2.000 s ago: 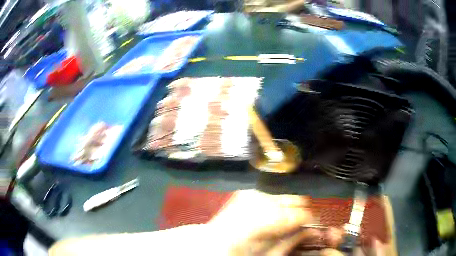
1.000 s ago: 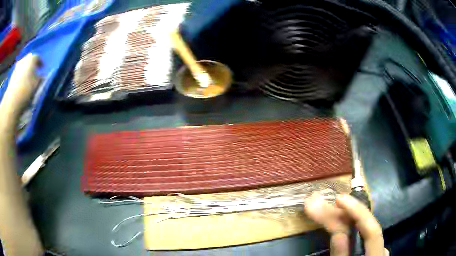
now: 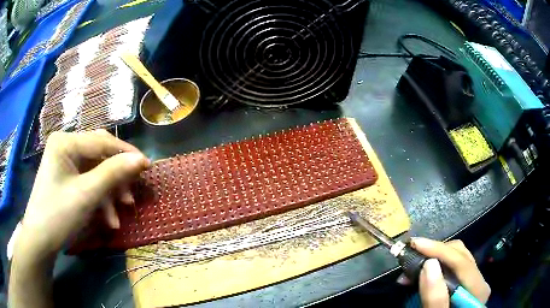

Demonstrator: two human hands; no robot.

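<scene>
My left hand (image 3: pixel 90 186) is over the left end of the dark-red holder board (image 3: pixel 259 177), thumb and fingertips together near its top edge; whether it pinches something thin cannot be told. The board has rows of small holes with short pale tips in them. My right hand (image 3: pixel 449 271) holds the soldering iron (image 3: pixel 410 255), its metal tip at the right end of the silvery strands (image 3: pixel 241 240). The strands lie in a bundle on the cardboard pad (image 3: pixel 301 261), among dark specks.
Behind the board stand a black tray of banded parts (image 3: pixel 90 81), a flux pot (image 3: pixel 186 90) with a yellow-handled brush (image 3: pixel 145 78), and a black fan (image 3: pixel 277 54). Blue trays (image 3: pixel 21 99) are at left. A stand with yellow sponge (image 3: pixel 472 144) and teal station (image 3: pixel 506 78) are at right.
My left hand has come from the blue tray to the board's left end. My right hand now grips the iron, tip at the strands. The view has shifted right.
</scene>
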